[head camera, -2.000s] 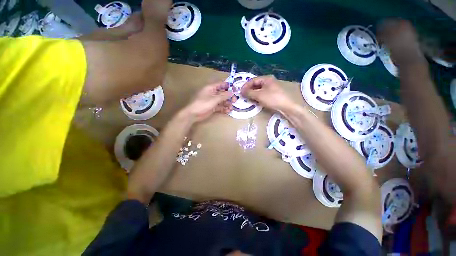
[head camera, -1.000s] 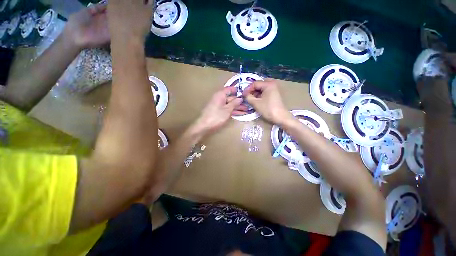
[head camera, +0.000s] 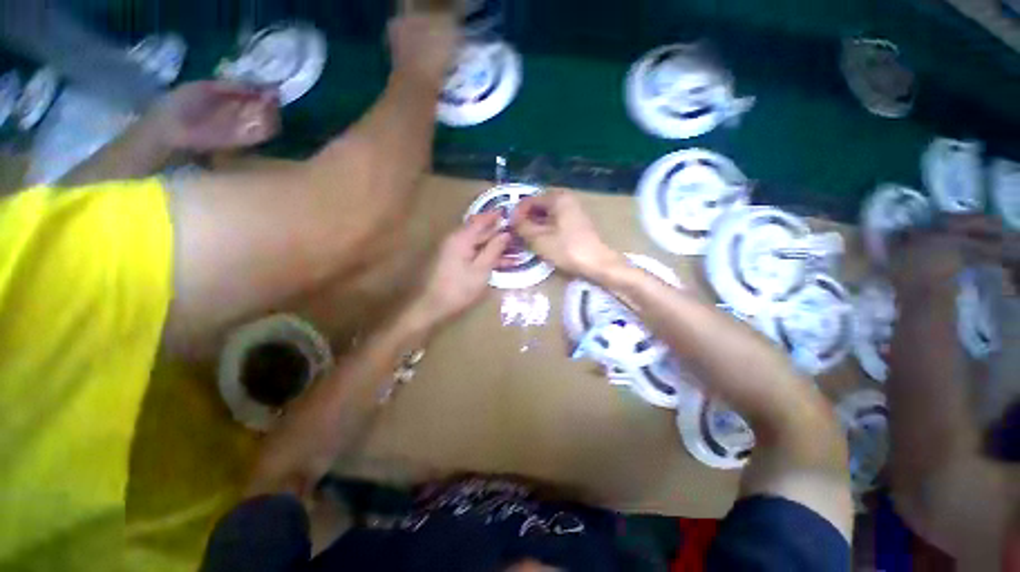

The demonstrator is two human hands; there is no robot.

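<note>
A round white housing with dark curved slots lies on the brown tabletop in front of me. My left hand is at its left side, with the fingertips over its face. My right hand is at its upper right, with thumb and fingers pinched together over the middle. The fingertips of both hands nearly meet; what is between them is too small and blurred to tell. A thin pale strip sticks up past the rim. Tiny shiny pieces lie just below the housing.
Several overlapping white housings lie right of my hands. Small white pieces lie by my left forearm. A black-centred housing is at left. A yellow-shirted neighbour's arm reaches over the green belt. Another person's arm is at right.
The view has shifted, and the whole scene is blurred. My hands stay at the same housing. The left neighbour's arm has swung, uncovering the black-centred housing. The right neighbour's hand is now lower, among housings.
</note>
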